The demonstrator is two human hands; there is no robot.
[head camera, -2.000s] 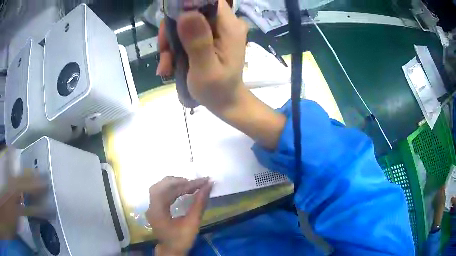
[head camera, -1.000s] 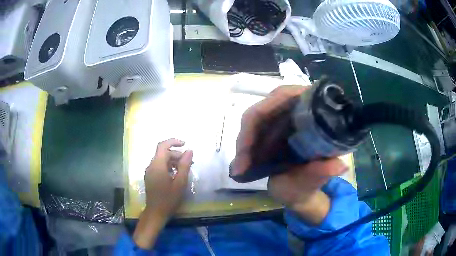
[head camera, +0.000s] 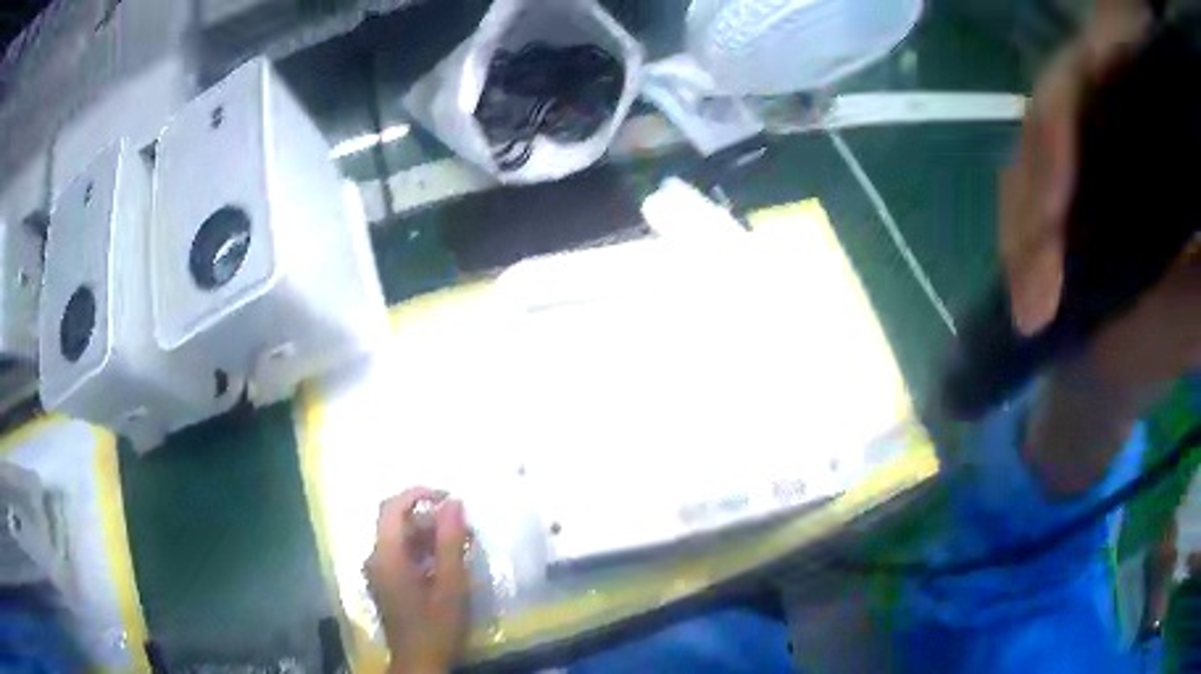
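My right hand (head camera: 1047, 198) is blurred at the upper right, gripping the black electric screwdriver (head camera: 1133, 184), raised off the mat with its front end pointing down-left. My left hand (head camera: 428, 560) is over the lower left of the mat, fingertips drawn together; whether a small part is between them I cannot tell. A white unit or panel (head camera: 685, 421) lies on the bright white mat (head camera: 922, 454) with small dark holes and vent marks along its near edge. Glare hides most of its surface.
White projector units with dark lenses (head camera: 217, 246) stand at the left. An open bag of black rings (head camera: 551, 99) and a white fan (head camera: 797, 40) are at the back. A dark flat rectangle (head camera: 527, 234) and white wad (head camera: 692, 211) lie by the mat's far edge. Another yellow-edged mat (head camera: 112, 527) is at left.
My right hand and the screwdriver have moved right and up, away from the white panel. The view has shifted and tilted. My left hand remains low on the mat's left side.
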